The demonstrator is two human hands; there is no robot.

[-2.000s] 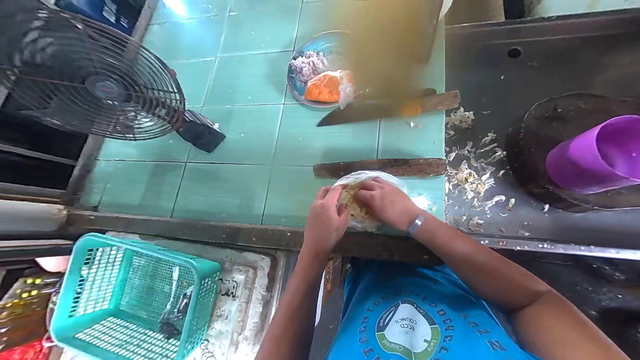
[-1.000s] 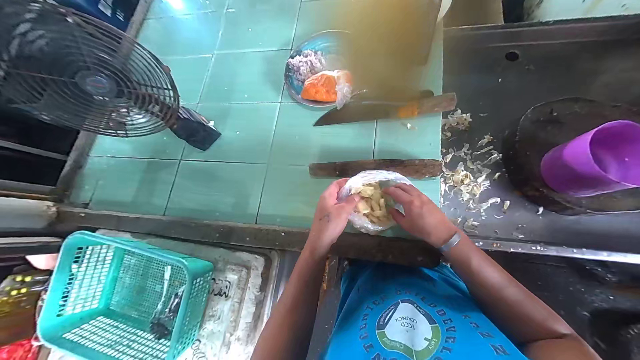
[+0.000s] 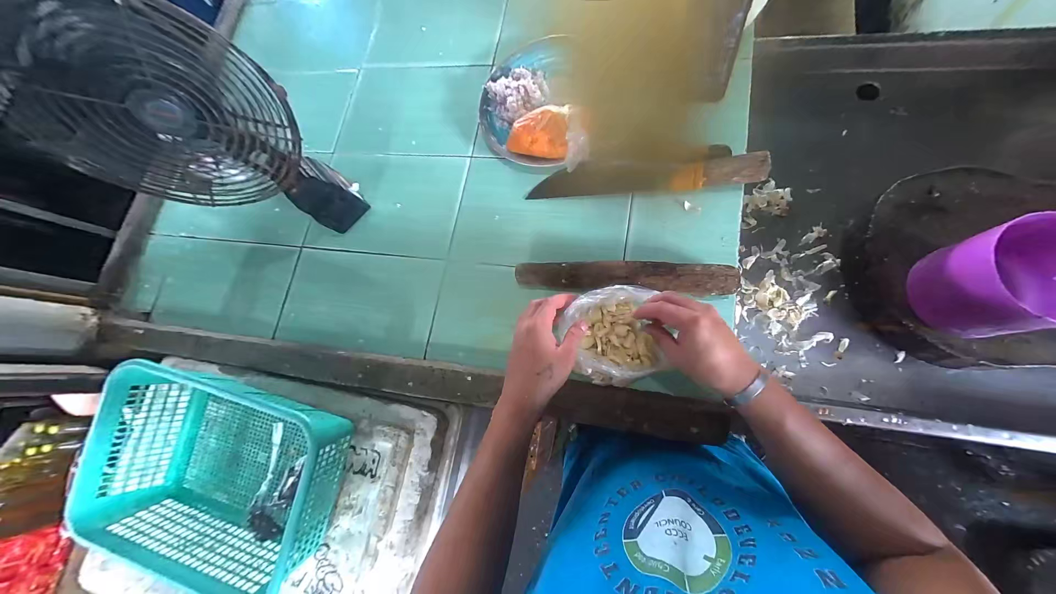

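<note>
A clear plastic bag [image 3: 615, 371] stands on the tiled counter near its front edge, its mouth spread wide. Inside lie many pale, peeled garlic cloves [image 3: 619, 334]. My left hand [image 3: 544, 351] holds the bag's left rim, thumb over the edge. At the right rim, my right hand [image 3: 693, 338] pinches the plastic between thumb and fingers. Just behind the bag lies a dark wooden stick [image 3: 627, 277]. Farther back is a knife [image 3: 610, 180] with a wooden handle, partly veiled by a brown blur.
A plate [image 3: 492, 136] holds chopped purplish pieces [image 3: 517, 92] and a bagged orange food [image 3: 540, 134]. Papery peels [image 3: 784, 301] litter the metal surface at right, near a purple plastic cup [image 3: 965, 280]. A fan [image 3: 165, 115] stands at left, above a green plastic basket [image 3: 318, 429].
The bag's mouth, mostly covered by my hands two seconds ago, is now spread wide with the cloves in view. My hands have moved apart to its two sides.
</note>
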